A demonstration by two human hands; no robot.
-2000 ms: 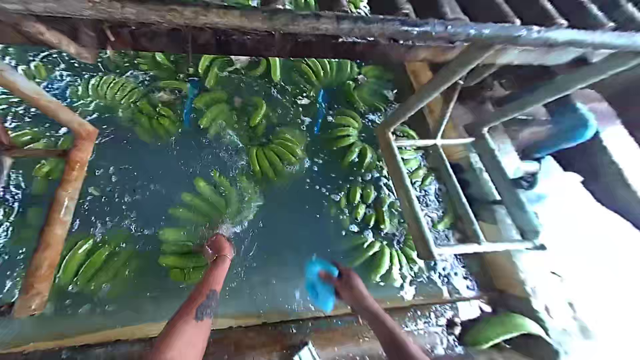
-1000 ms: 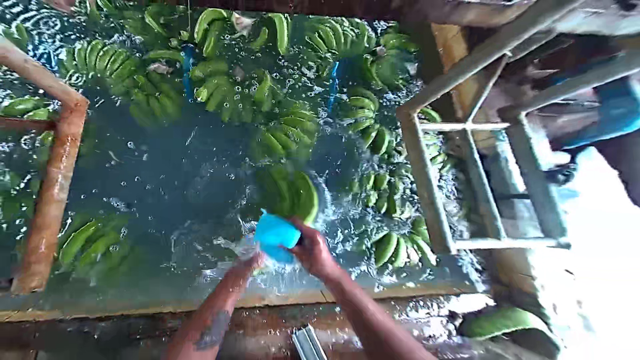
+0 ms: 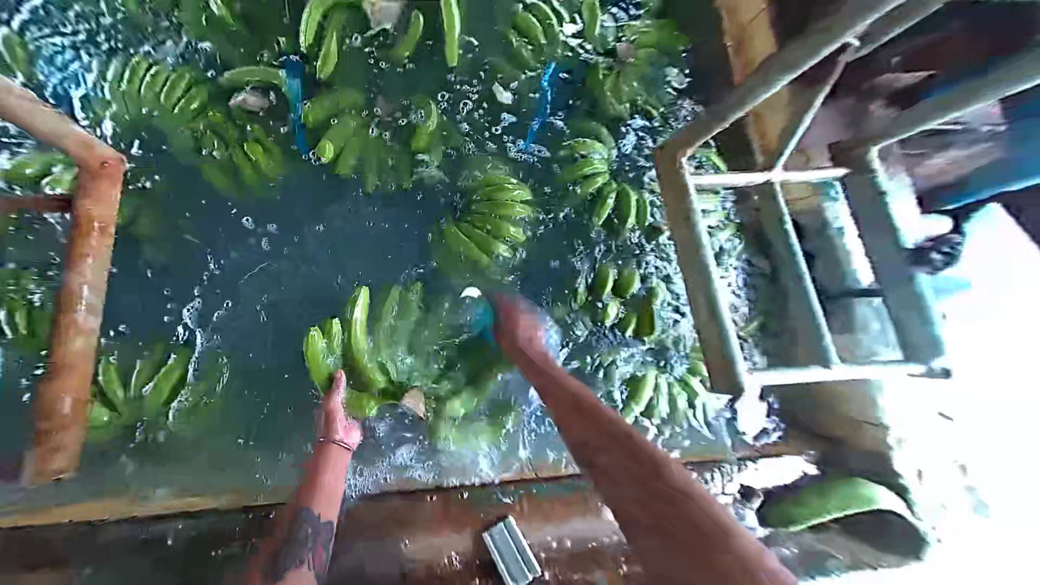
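Observation:
My left hand, with a thin band at its wrist, is at the lower side of a hand of green bananas partly out of the water, its thumb up against the fruit. My right hand is blurred by motion and low over the water, holding a blue object whose kind I cannot tell. Right of my left hand, more green bananas lie under splashing water. Above my right hand floats another banana cluster.
Many banana clusters float in the water tank. A rusty pipe frame rises at left and a grey metal frame at right. The tank's near ledge runs below, with a small metal piece beyond it. Part of a person shows far right.
My right hand has moved away from my left hand with the blue object. A banana cluster now lies at my left hand, which has moved left since one second ago.

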